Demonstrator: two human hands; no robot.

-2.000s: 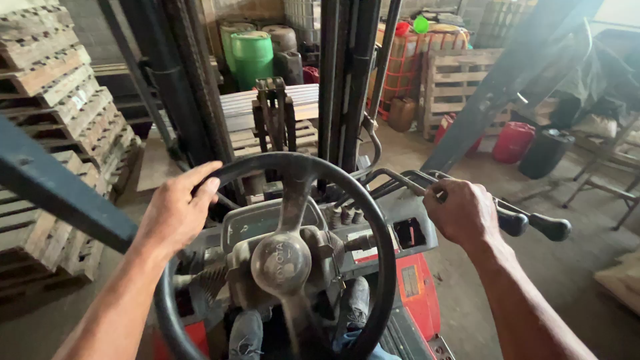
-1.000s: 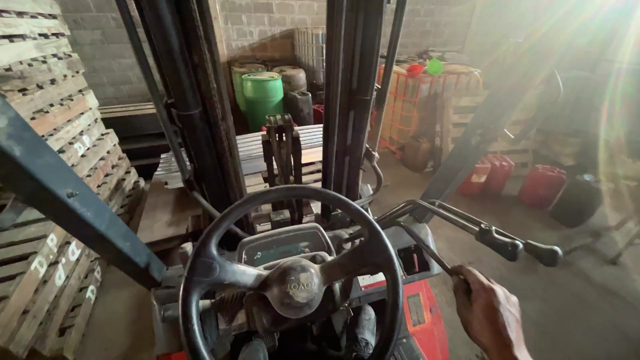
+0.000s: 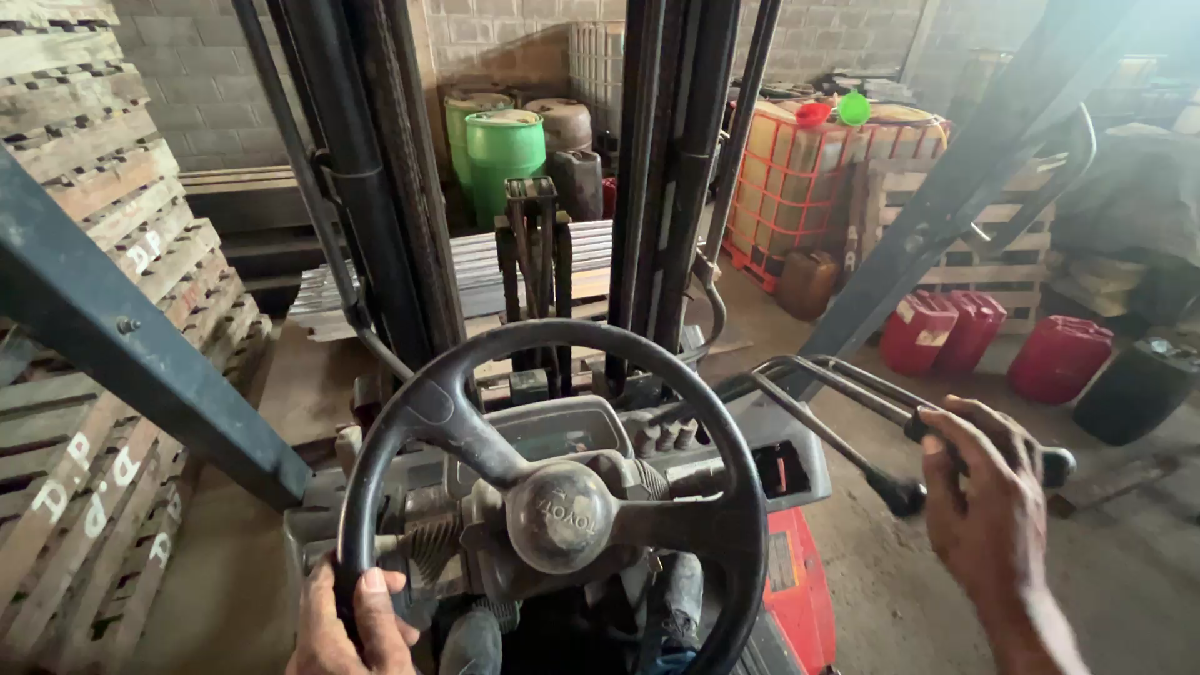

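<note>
My left hand (image 3: 352,619) grips the lower left of the rim of a black forklift steering wheel (image 3: 600,333), thumb over the rim. At the right, my right hand (image 3: 994,487) is at the knobs of two hydraulic levers, its fingers around or against the middle lever knob (image 3: 914,427); how firmly is not clear. A third lever's knob (image 3: 895,492) lies just left of that hand, and another knob (image 3: 1057,466) shows behind it. Beyond the wheel stands the forklift's mast (image 3: 656,187), with a load of grey metal-looking strips (image 3: 469,272) in front of it.
Tall stacks of wooden pallets (image 3: 112,197) stand close on the left. Ahead are a green drum (image 3: 504,155) and other drums. To the right are an orange-caged tank (image 3: 787,187), a brown jug (image 3: 808,284), red jerrycans (image 3: 1059,359) and a dark jerrycan (image 3: 1136,389).
My left hand, on the upper left of the rim two seconds ago and out of view one second ago, is now low on the rim. My right hand has moved from the nearest lever to the farther knobs.
</note>
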